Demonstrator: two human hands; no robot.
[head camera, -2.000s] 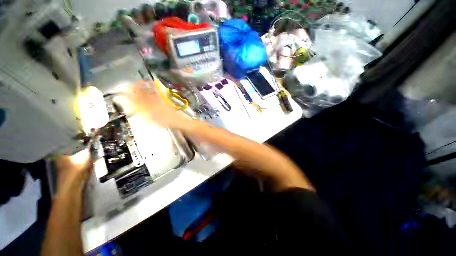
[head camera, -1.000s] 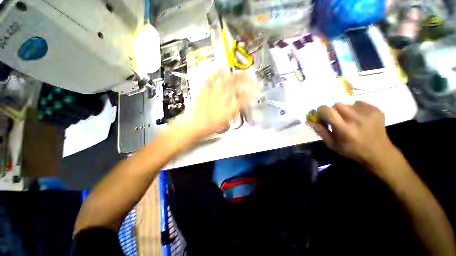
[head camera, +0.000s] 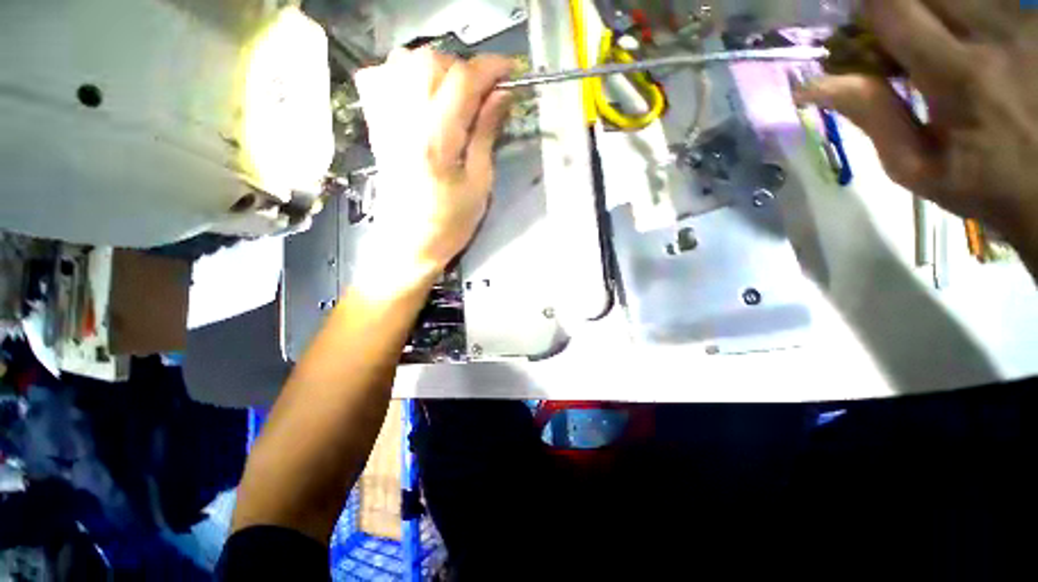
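My right hand (head camera: 956, 119), cut off by the right edge, grips the dark yellowish handle (head camera: 859, 51) of a screwdriver. Its long metal shaft (head camera: 683, 57) points left, across the yellow scissors. My left hand (head camera: 438, 159) is over the sewing machine bed (head camera: 512, 256), beside the machine head (head camera: 125, 125). Its curled fingertips meet the shaft's tip; whether they also pinch a small part is hidden. Dark mechanism (head camera: 438, 324) shows below my left wrist. A loose flat metal plate (head camera: 717, 273) lies right of the bed.
Yellow-handled scissors (head camera: 626, 97) lie right of the machine. A blue pen-like item (head camera: 837, 148) and small metal parts lie on the white table (head camera: 865, 352). A blue crate (head camera: 376, 551) stands below the table edge. White paper (head camera: 233, 284) is at the left.
The view has moved closer to the machine. My right hand has raised the screwdriver from the table's front area, and its shaft now reaches my left hand, which has moved left over the bed.
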